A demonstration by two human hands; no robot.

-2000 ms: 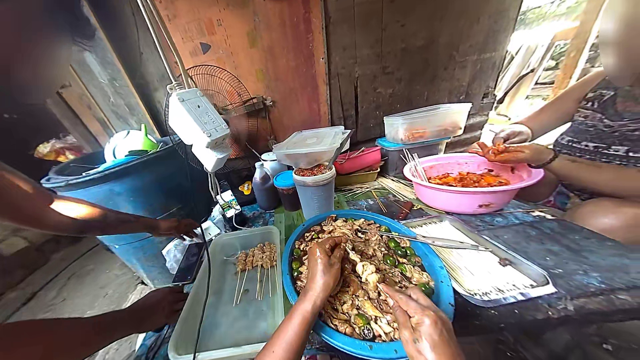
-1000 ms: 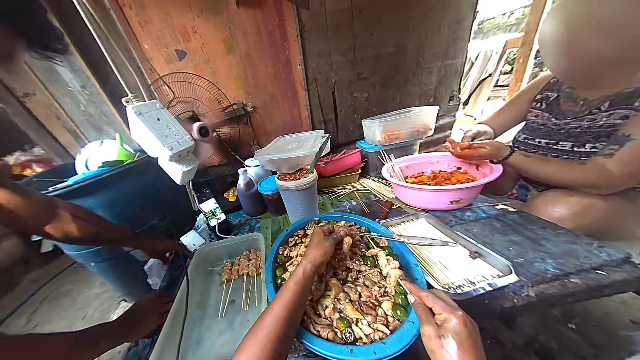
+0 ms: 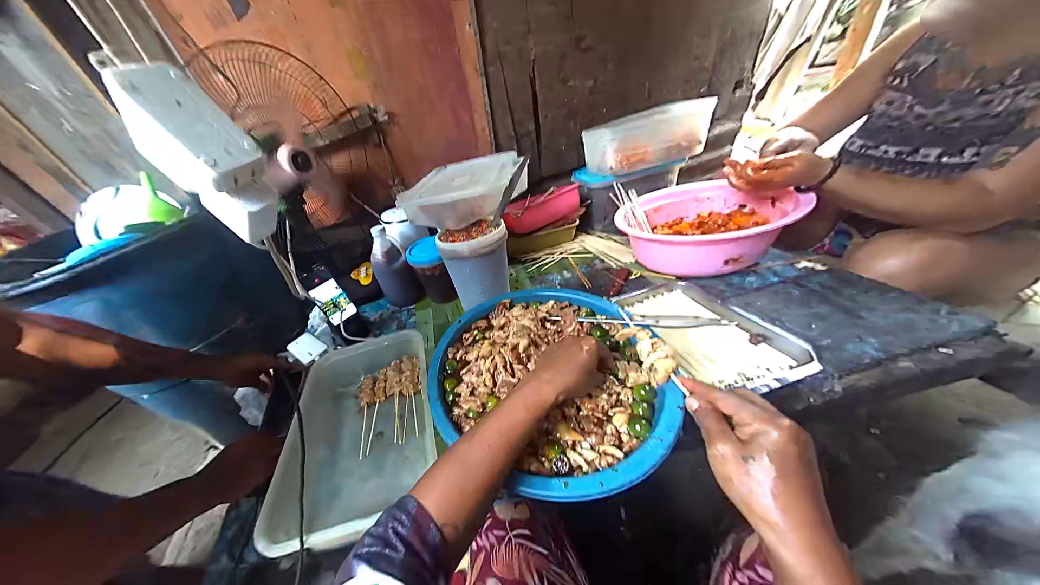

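Note:
My right hand (image 3: 751, 451) pinches the lower end of a bamboo skewer (image 3: 679, 385) at the right rim of a blue plastic basin (image 3: 561, 487). Pieces of meat (image 3: 650, 357) are threaded on the skewer's upper part. My left hand (image 3: 575, 367) reaches into the basin, its fingertips hidden against the marinated meat (image 3: 512, 345); whether they grip a piece cannot be told. Green calamansi fruits (image 3: 641, 408) lie among the meat. Left of the basin, several finished skewers of meat (image 3: 398, 380) rest in a translucent plastic tray (image 3: 349, 500).
Bare skewers fill a metal tray (image 3: 800, 345), with tongs (image 3: 682, 322) across it. Behind stands a pink basin (image 3: 707, 256) of red meat, where another person's hands (image 3: 780, 166) work. At left, a co-worker's hands (image 3: 252, 459) are near a cable. A fan (image 3: 268, 106) and sauce containers (image 3: 479, 260) stand behind.
My right hand now holds up a skewer with meat on it at the basin's right rim; two seconds ago it was over the meat. My left hand remains in the basin.

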